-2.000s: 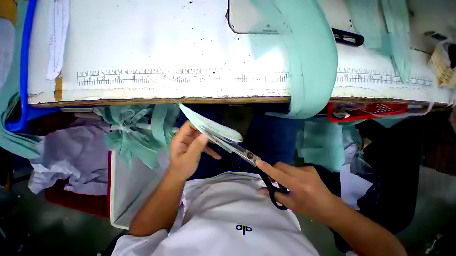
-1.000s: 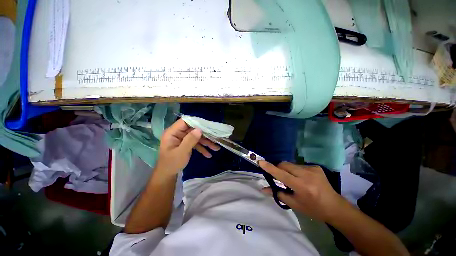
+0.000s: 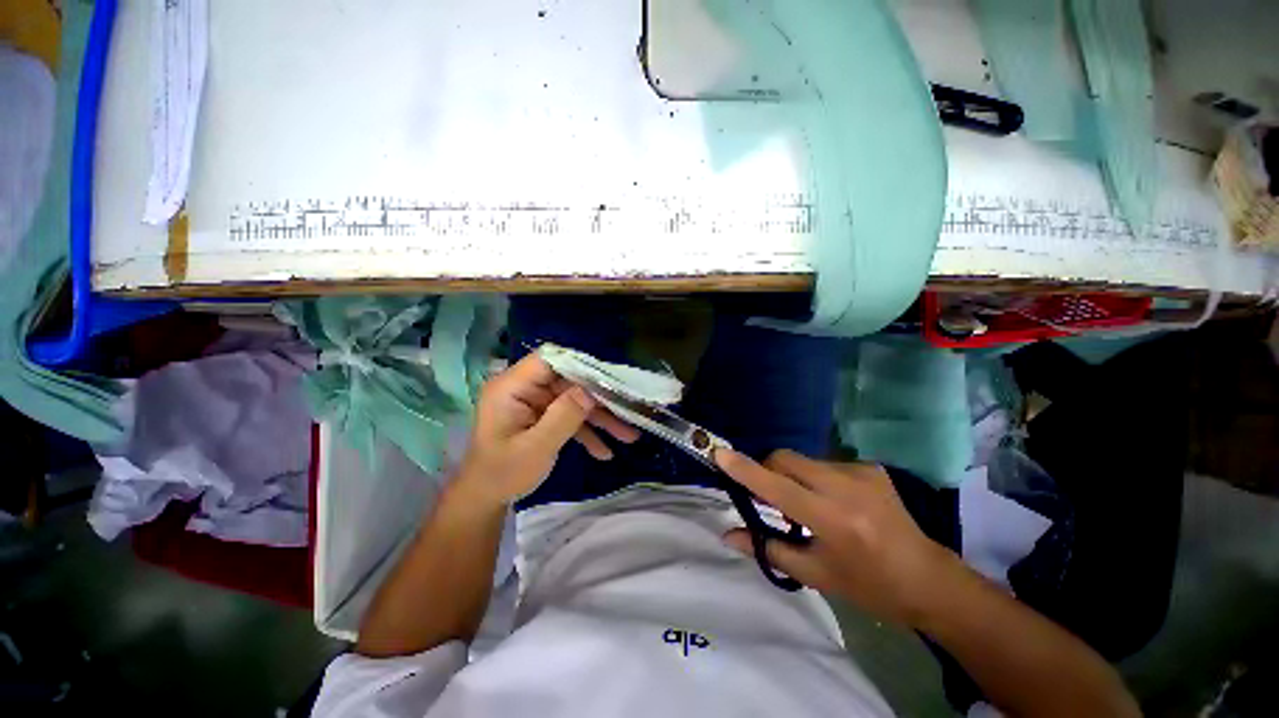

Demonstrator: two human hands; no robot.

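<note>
My left hand (image 3: pixel 526 432) holds a small pale green collar band (image 3: pixel 624 376) by its left end, over the lap below the table's front edge. My right hand (image 3: pixel 828 526) holds fabric shears (image 3: pixel 697 439) by their black loop handles. The silver blades point up and left and lie along the band's lower edge, near my left fingers. The fingers and the band partly hide the blade tips, so I cannot tell whether they are open.
Long mint-green pieces (image 3: pixel 880 168) hang over the front edge of the white table (image 3: pixel 463 140). Black snips (image 3: pixel 978 108) lie right of them. A blue basket rim (image 3: pixel 84 168) is left. A red basket (image 3: pixel 1038 314) is under the table, right. Bundled green cloth (image 3: pixel 368 368) hangs below the table.
Compared with one second ago, my left hand, the band and the shears sit slightly further right. The band looks narrower and is turned more edge-on. Both hands keep their holds.
</note>
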